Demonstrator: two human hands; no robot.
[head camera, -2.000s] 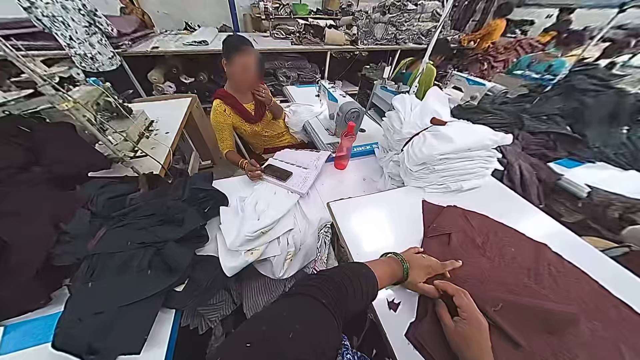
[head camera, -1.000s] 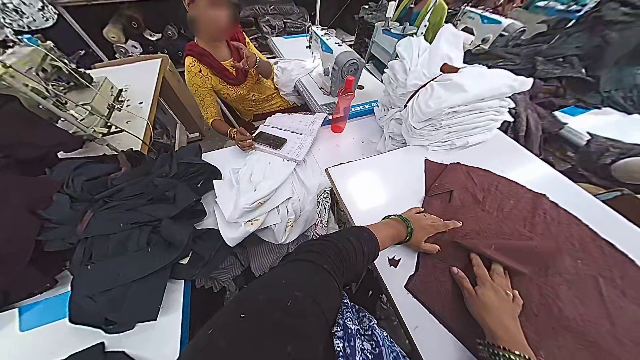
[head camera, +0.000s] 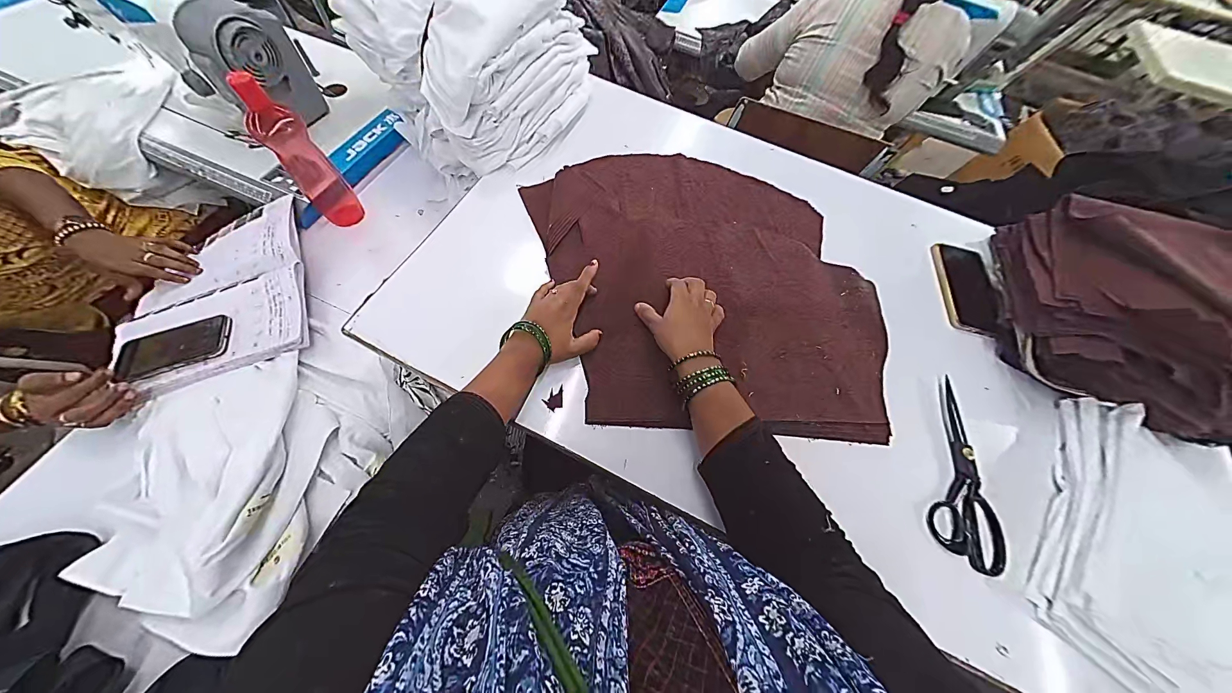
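Cut maroon fabric panels (head camera: 731, 250) lie flat and layered on the white table in front of me. My left hand (head camera: 563, 313) rests at their left edge, fingers apart, with a green bangle at the wrist. My right hand (head camera: 685, 318) presses on top of the fabric with its fingers bent a little and holds nothing that shows. A small dark scrap (head camera: 552, 397) lies just off the cloth's lower left corner. To the right lie black-handled fabric scissors (head camera: 965, 491), their blades together.
Folded maroon cloth (head camera: 1126, 308) and a smartphone (head camera: 965, 289) are at right, above white cloth (head camera: 1092, 510). White garments (head camera: 481, 87) are piled at the back. At left are a red bottle (head camera: 294, 149), a notebook (head camera: 260, 308) and a person's hands (head camera: 135, 260). Another person (head camera: 847, 58) sits beyond.
The view has swung right and down, bringing the scissors and the folded maroon cloth into sight. My right hand's fingers, spread on the fabric one second ago, are now more bent.
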